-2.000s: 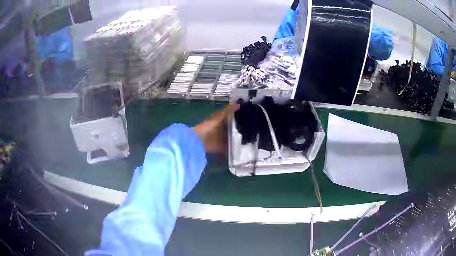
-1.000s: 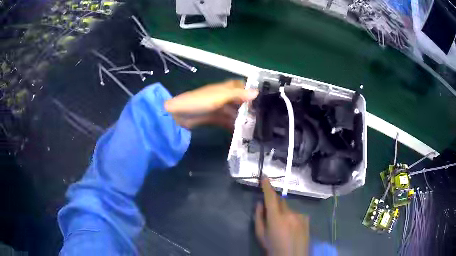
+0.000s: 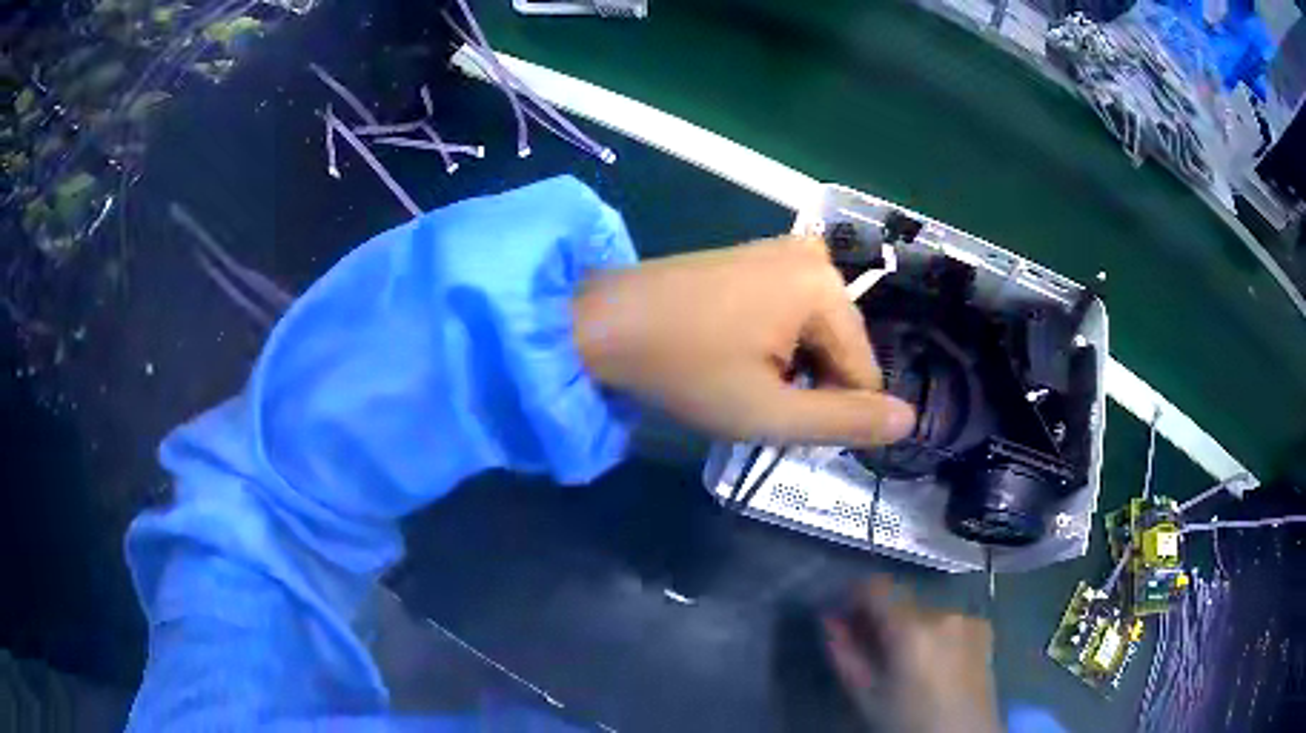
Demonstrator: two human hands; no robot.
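A white open housing [image 3: 816,498] lies tilted across the dark bench and the belt's edge rail. A black inner module [image 3: 988,380] fills it, with a black round part [image 3: 995,498] at its lower right. My left hand [image 3: 738,344] reaches over the housing's left side, fingertips bent down at the module. A short piece of white ribbon cable [image 3: 877,269] shows at the top; the rest is hidden by the hand. Whether the fingers hold it cannot be told. My right hand [image 3: 924,659] is blurred, below the housing and apart from it. A thin lead hangs over the lower wall.
Two small green-yellow boards [image 3: 1096,630] with purple-white wires lie right of the housing. Loose white-ended leads [image 3: 387,136] lie at upper left, beside more boards [image 3: 65,201]. The green belt [image 3: 802,86] with its white rail [image 3: 673,136] runs behind. Bundled cables lie at upper right.
The housing has come off the middle of the belt onto the bench side. My left hand has moved from its left wall over the module. The ribbon no longer lies across it. My right hand has drawn back.
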